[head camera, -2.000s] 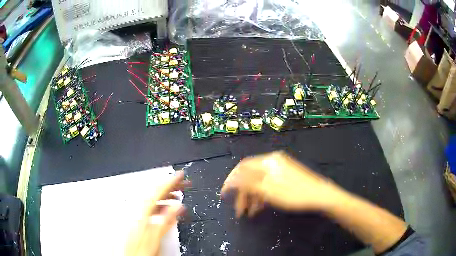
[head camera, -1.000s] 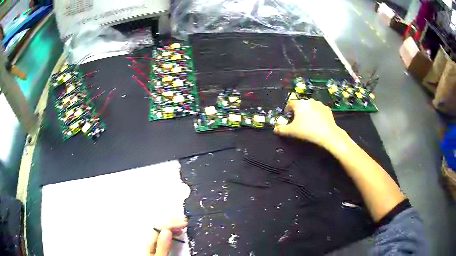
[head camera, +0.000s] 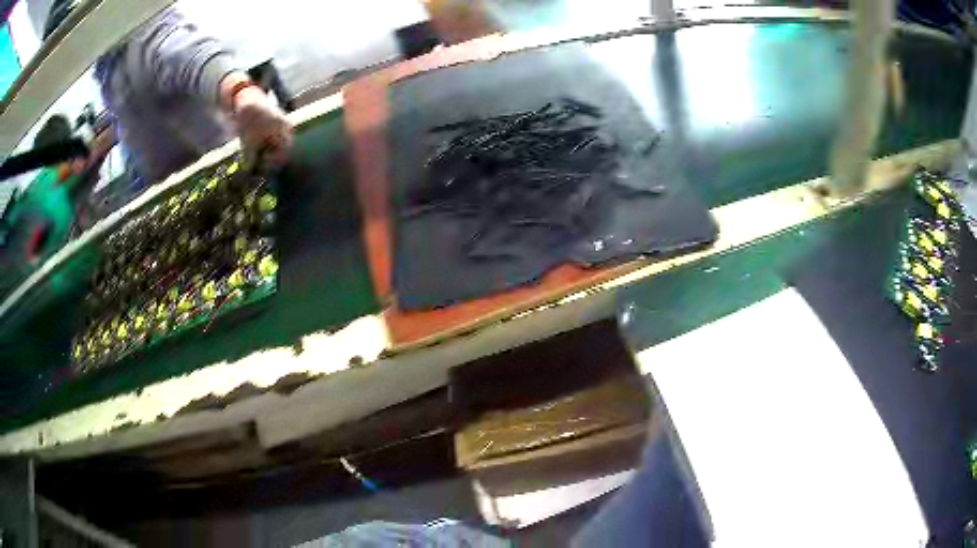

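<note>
Neither of my hands is in the picture. A heap of thin black cut sleeves (head camera: 525, 150) lies loosely spread on a dark pad (head camera: 450, 268). The pad lies on a reddish-brown board (head camera: 370, 193) on the green-topped long bench (head camera: 321, 203). Single sleeves lie apart from the heap towards the pad's right and front.
Many populated circuit boards (head camera: 182, 262) lie on the bench at the left, with another person's hand (head camera: 261, 126) at their far edge. A white sheet (head camera: 787, 417) and a circuit board panel (head camera: 928, 268) lie at the right. A cardboard box (head camera: 552, 423) stands below the bench edge. An upright post (head camera: 863, 102) stands upper right.
The view has swung left from the work mat to the long bench. Both my hands have left the picture. The sleeve heap and another person's hand have come into view.
</note>
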